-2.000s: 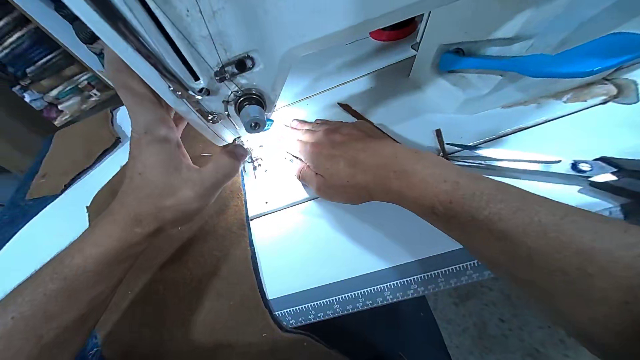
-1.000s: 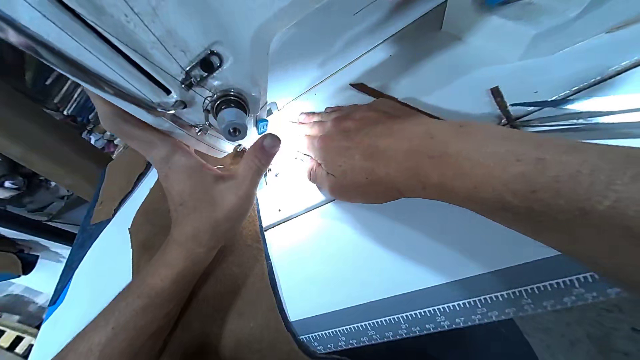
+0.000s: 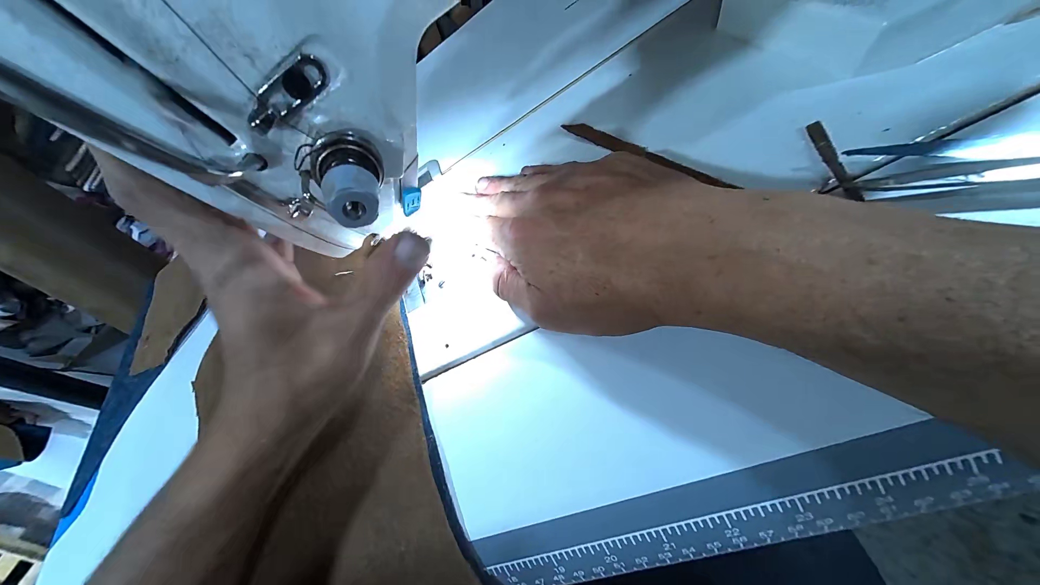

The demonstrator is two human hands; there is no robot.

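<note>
The head of a sewing machine (image 3: 349, 73) fills the upper left, with a round grey tension knob (image 3: 351, 193) and a small blue part beside the brightly lit needle area. Below it lies brown leather-like material (image 3: 382, 487) with a dark blue edge. My left hand (image 3: 301, 284) is over this material, thumb stretched toward the needle area, its fingers partly hidden behind the machine head; whether it grips the material I cannot tell. My right hand (image 3: 585, 244) rests palm down on the white machine bed, just right of the needle area, fingers pointing left. The needle itself is lost in glare.
A thin brown strip (image 3: 609, 140) lies beyond my right hand. Scissors-like metal blades (image 3: 959, 171) and a short brown strip (image 3: 830, 154) are at the right. A ruler scale (image 3: 747, 520) runs along the front edge. Rolls and piled material stand at the far left.
My view has shifted closer to the machine. The blue-handled tool and the red object seen two seconds ago are out of view. My right hand remains palm down on the bed.
</note>
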